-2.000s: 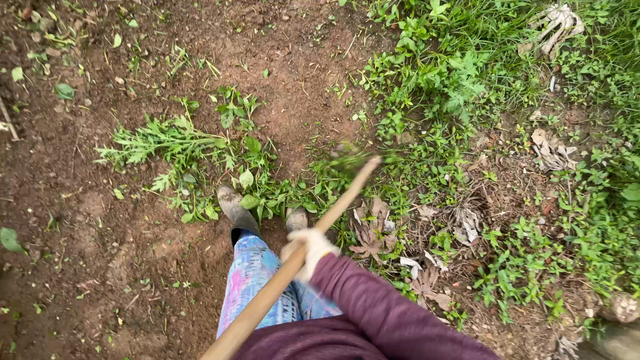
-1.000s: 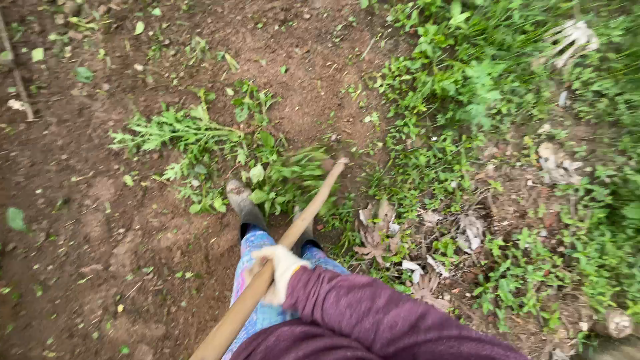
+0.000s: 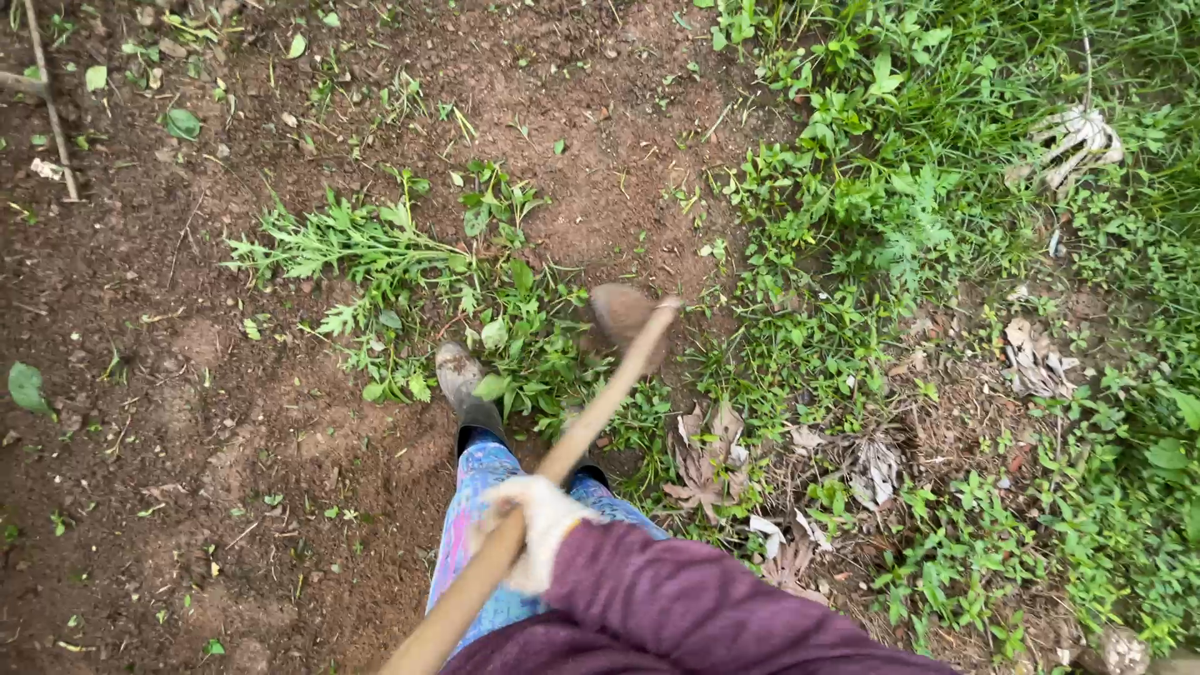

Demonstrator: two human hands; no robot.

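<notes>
My right hand (image 3: 536, 532), in a whitish glove, is closed around the long wooden handle (image 3: 600, 410) of a hoe. The handle runs from the bottom edge up and right to its far end. The hoe's rounded metal blade (image 3: 621, 314), blurred, is at that end, just above the ground and right of a heap of cut green weeds (image 3: 525, 328). A muddy boot (image 3: 460, 375) stands at the heap's lower left edge; the other boot is mostly hidden behind the handle and weeds. My left hand is out of view.
Low green weeds (image 3: 844, 206) and grass grow along the right side. Dry leaves (image 3: 708, 459) lie right of my legs, with another pale dry leaf (image 3: 1078, 145) at upper right. Brown soil (image 3: 187, 450) with scattered leaves spreads at left, and a thin stick (image 3: 52, 103) lies at upper left.
The hoe's handle end has moved left from where it was two seconds ago, and its blade now shows beside the weed heap. My right hand has kept its hold on the handle.
</notes>
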